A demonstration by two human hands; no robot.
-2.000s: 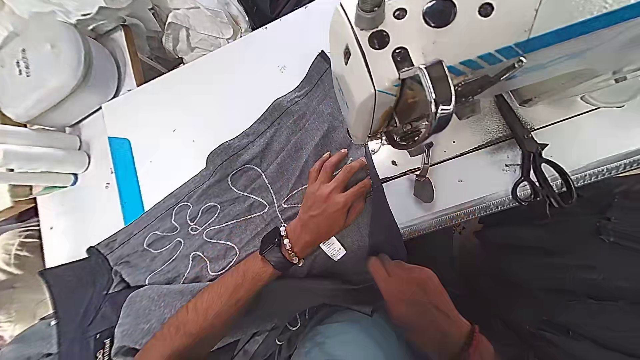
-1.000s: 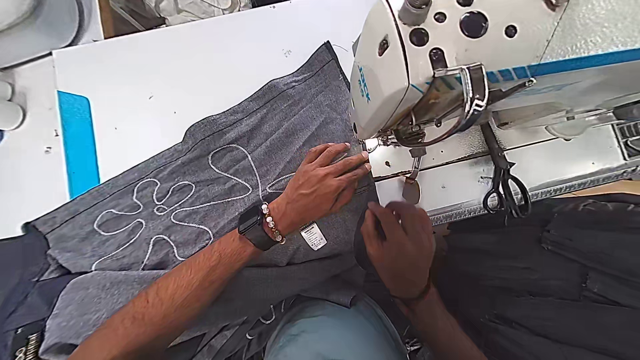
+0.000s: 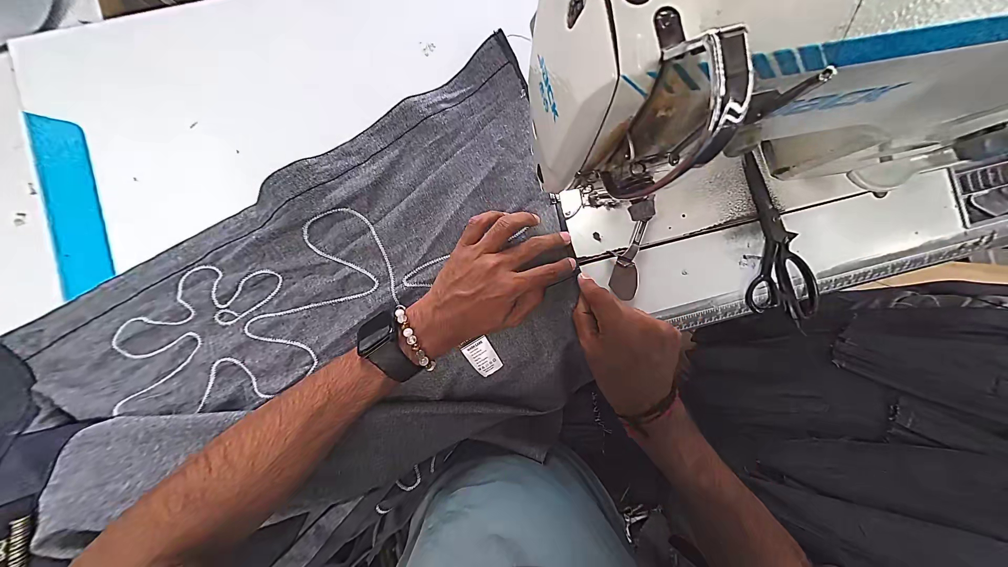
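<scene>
A grey garment piece (image 3: 441, 157) with white looped stitching lies under the head of a white sewing machine (image 3: 575, 94). My left hand (image 3: 500, 276) rests on the cloth with fingers spread, fingertips near its right edge, just below the presser foot (image 3: 568, 203). Thumb and forefinger of my right hand (image 3: 626, 346) pinch that same edge, close to the left fingertips. A small white care label (image 3: 481, 356) shows on the cloth below my left hand. The needle itself cannot be made out.
Black scissors (image 3: 780, 252) lie on the machine bed, right of a metal lever (image 3: 626, 276). A measuring tape (image 3: 850, 277) runs along the table's front edge. Dark cloth (image 3: 866, 409) is heaped at the lower right. A blue strip (image 3: 69, 205) marks the white table at left.
My right hand has come up along the cloth's edge, nearer to the left fingertips, and now pinches the edge there. The left hand stays flat on the cloth.
</scene>
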